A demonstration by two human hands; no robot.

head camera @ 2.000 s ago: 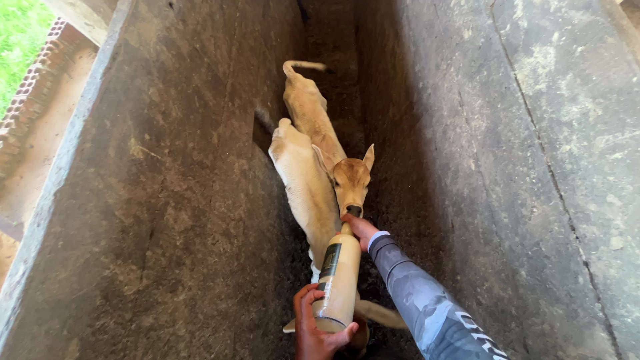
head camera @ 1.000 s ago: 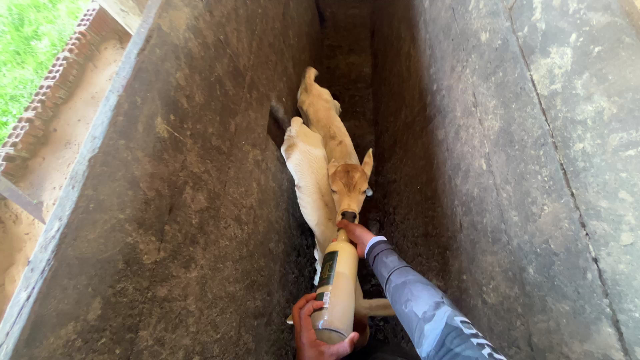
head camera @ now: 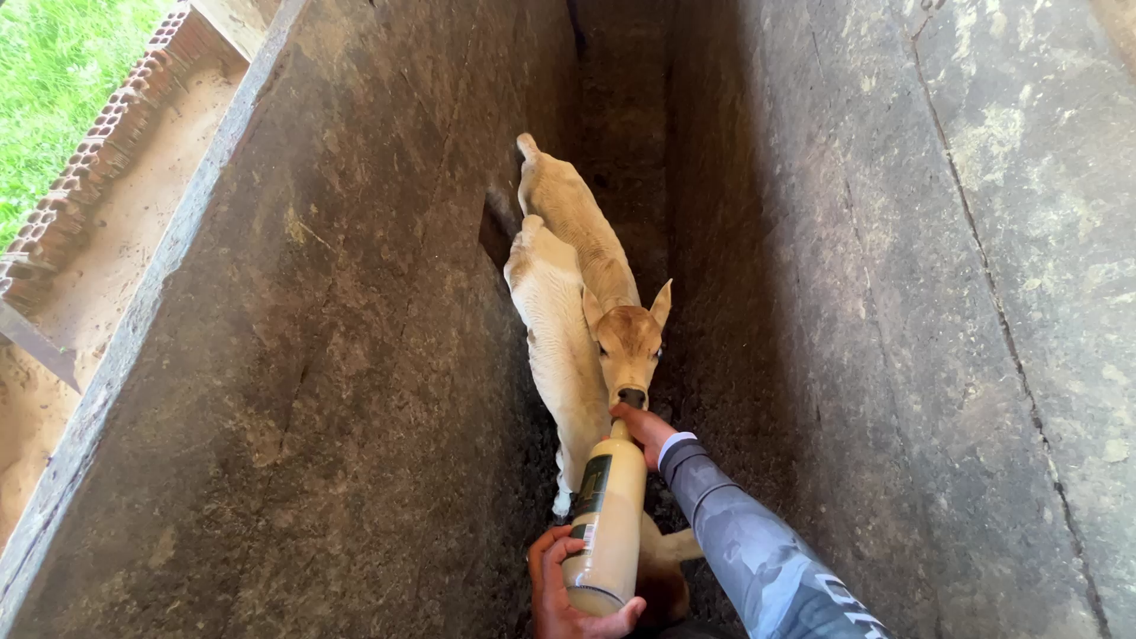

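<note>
My left hand (head camera: 572,590) grips the lower end of a bottle (head camera: 614,515) of cream-coloured liquid, which bears a dark label. At the bottle's neck is my right hand (head camera: 646,429), its fingers right by the muzzle of a tan calf (head camera: 628,351). The calf faces me with its mouth at the bottle's top; a teat cannot be made out behind the fingers. A paler calf (head camera: 555,328) stands against its side, its head low beneath the bottle and partly hidden.
High, rough walls, left (head camera: 293,355) and right (head camera: 932,293), enclose a narrow pen with a dark floor (head camera: 626,115). Beyond the left wall are sandy ground (head camera: 160,213), a row of hollow bricks (head camera: 98,160) and grass (head camera: 62,80). A dark opening (head camera: 497,226) shows in the left wall.
The tan calf's tail, stretched out to the right two seconds ago, is now drawn in at its rump. Both hands keep their hold on the bottle at the calf's mouth.
</note>
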